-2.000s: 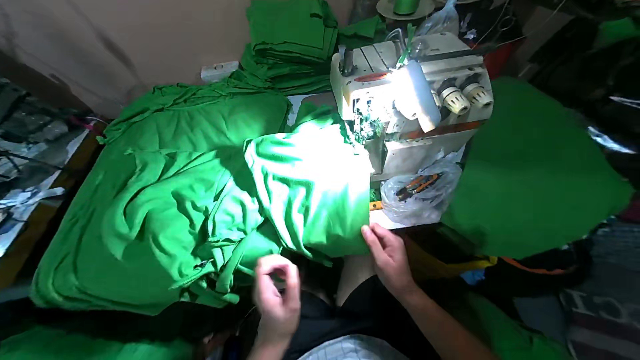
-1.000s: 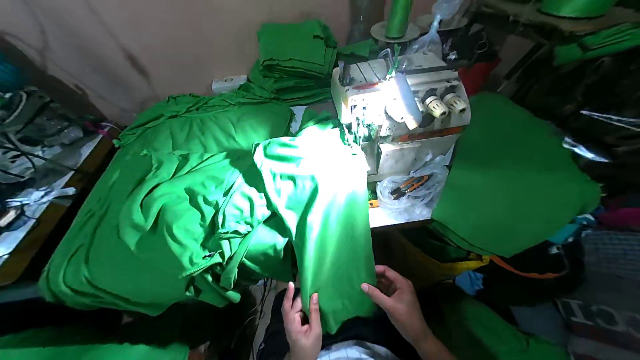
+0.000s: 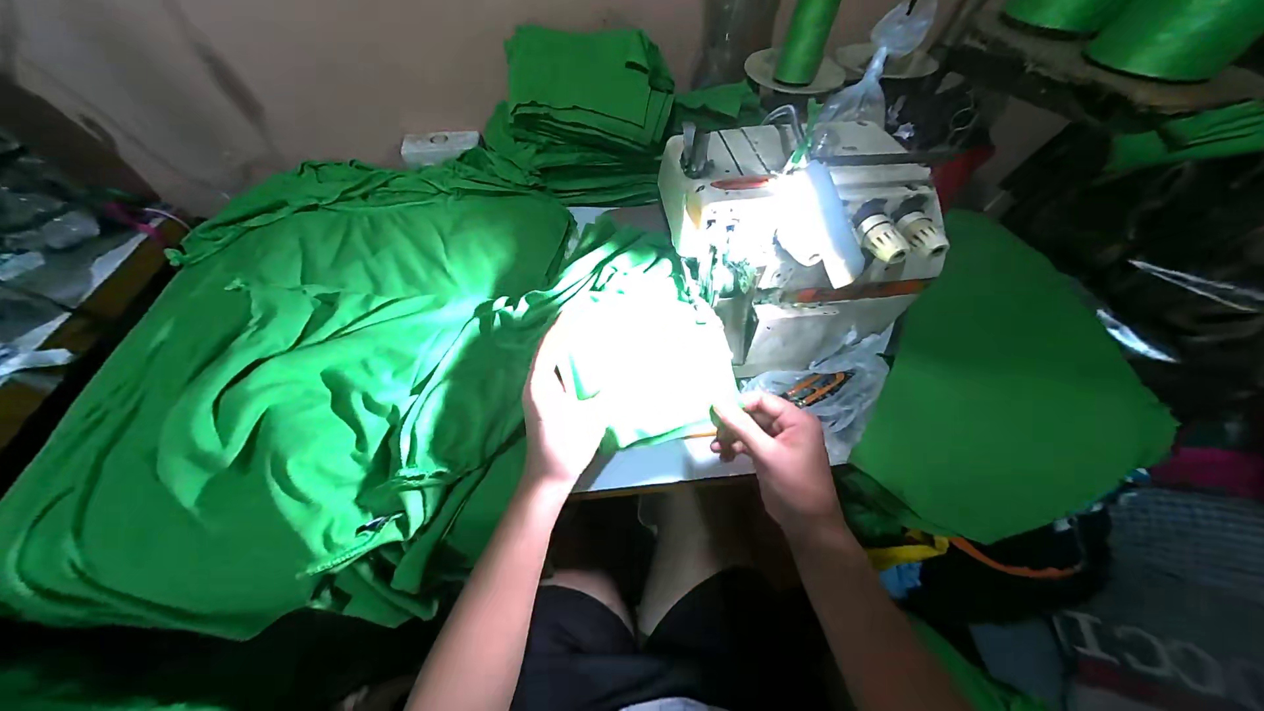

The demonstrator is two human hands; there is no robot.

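A piece of green knit fabric (image 3: 652, 370), glaring white under the lamp, lies at the front of an overlock sewing machine (image 3: 810, 217). My right hand (image 3: 775, 444) pinches its near right corner between thumb and fingers. At its left edge is my left hand (image 3: 563, 410), the fingers partly lost in the glare; whether they grip the cloth or only rest on it cannot be told. The needle area is hidden by glare and bunched fabric. A large heap of green fabric (image 3: 346, 395) spreads left of my left hand.
Behind the heap stands a stack of folded green cloth (image 3: 588, 94). Orange-handled thread snips (image 3: 818, 388) lie on a clear plastic bag (image 3: 859, 395) beside the machine. More green cloth (image 3: 1007, 395) hangs at the right. A green thread cone (image 3: 808, 39) stands behind the machine.
Both hands have moved forward from near my lap toward the machine. The fabric that hung over the table's front edge now lies up on the table, uncovering part of that edge.
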